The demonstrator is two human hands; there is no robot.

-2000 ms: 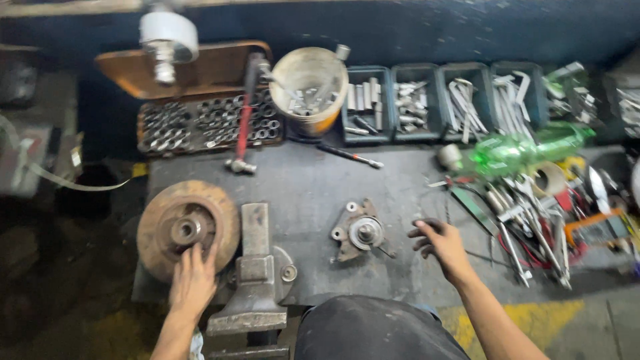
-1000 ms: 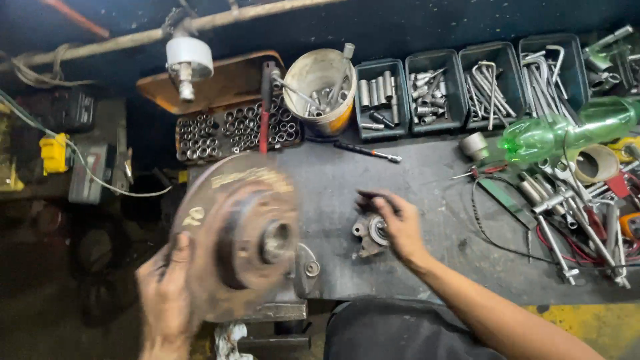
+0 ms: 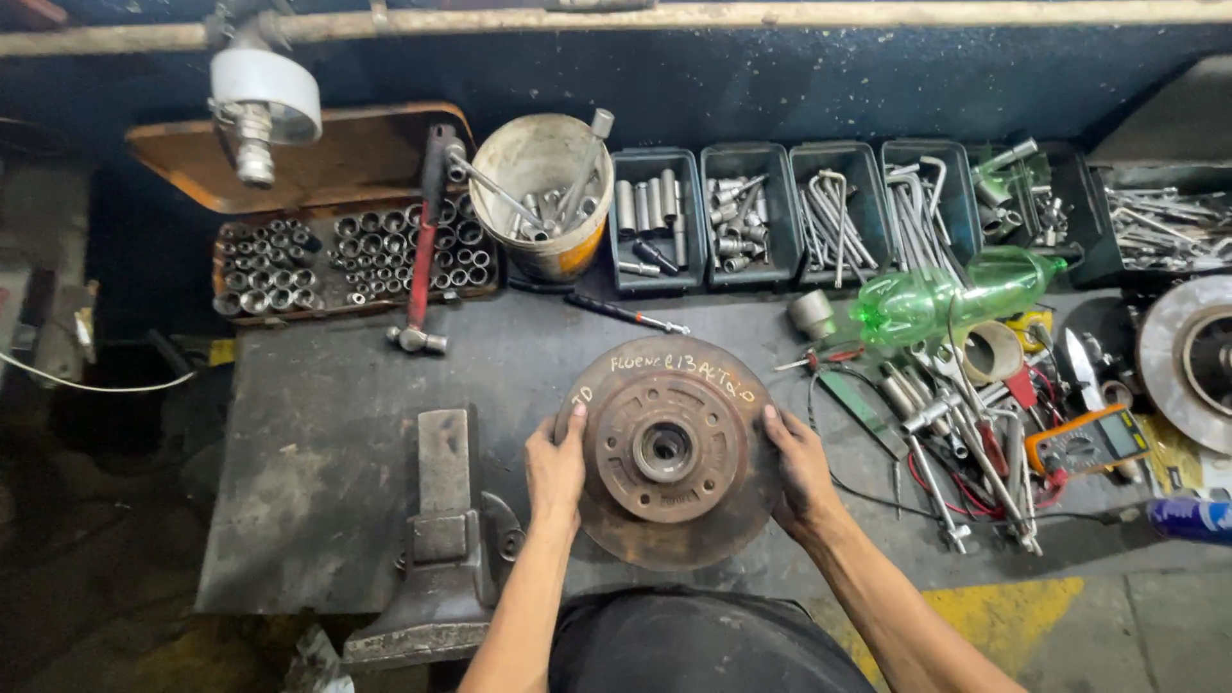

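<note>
A rusty brake disc with a hub in its centre [image 3: 664,539] faces up between my hands and bears handwriting near its upper rim. My left hand [image 3: 556,472] grips its left edge, thumb on the face. On the opposite edge my right hand [image 3: 801,467] holds it the same way. Left of the disc stands a steel bench vise [image 3: 448,539]. Above the disc, a ratchet-like tool with a black handle [image 3: 626,314] lies on the bench. The hub part seen earlier on the bench does not show; the disc may cover its place.
Behind are an open socket set [image 3: 361,298], a ball-peen hammer [image 3: 421,241], a bucket of tools [image 3: 544,255] and blue bins of sockets and hex keys [image 3: 659,281]. At right lie a green bottle [image 3: 1001,284], a multimeter [image 3: 1088,441], loose tools and another brake disc [image 3: 1179,356].
The brake disc has moved from the left of the vise to the right of it. My right hand, earlier at the small hub part, now grips the disc along with my left.
</note>
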